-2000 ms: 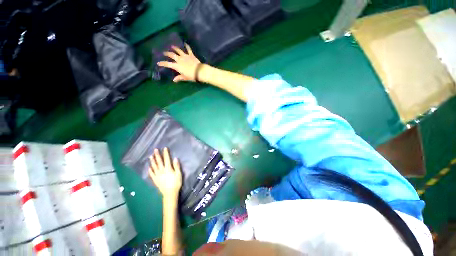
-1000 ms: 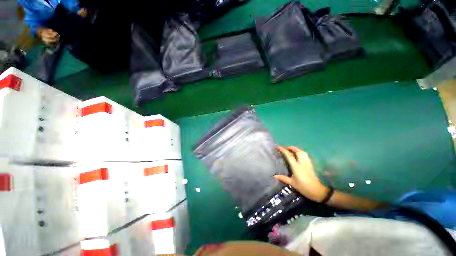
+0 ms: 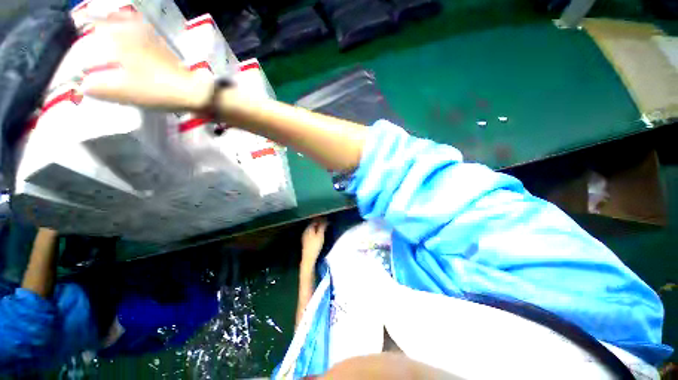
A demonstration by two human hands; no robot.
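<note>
White product boxes with red bands point(image 3: 256, 174) stand stacked at the left end of the green table; some at the far left are tilted. My right hand point(image 3: 137, 63) is blurred and reaches across over the stack; whether its fingers hold a box cannot be told. My left hand point(image 3: 315, 231) is small, low by the table's front edge; its fingers are unclear. Flat dark mailing bags point(image 3: 353, 96) lie on the table behind my right forearm, which hides part of them.
Another person's blue sleeve point(image 3: 52, 319) and arm are at the lower left, by the boxes. Filled dark parcels point(image 3: 360, 21) lie along the far side. A tan cardboard sheet point(image 3: 635, 63) is at the right end, an open brown carton point(image 3: 632, 189) below the edge. Shiny strips point(image 3: 238, 319) lie on the floor.
The view has turned towards the left and the near table edge. My right hand has left the dark bags and moved left over the boxes. My left hand now shows low by the edge.
</note>
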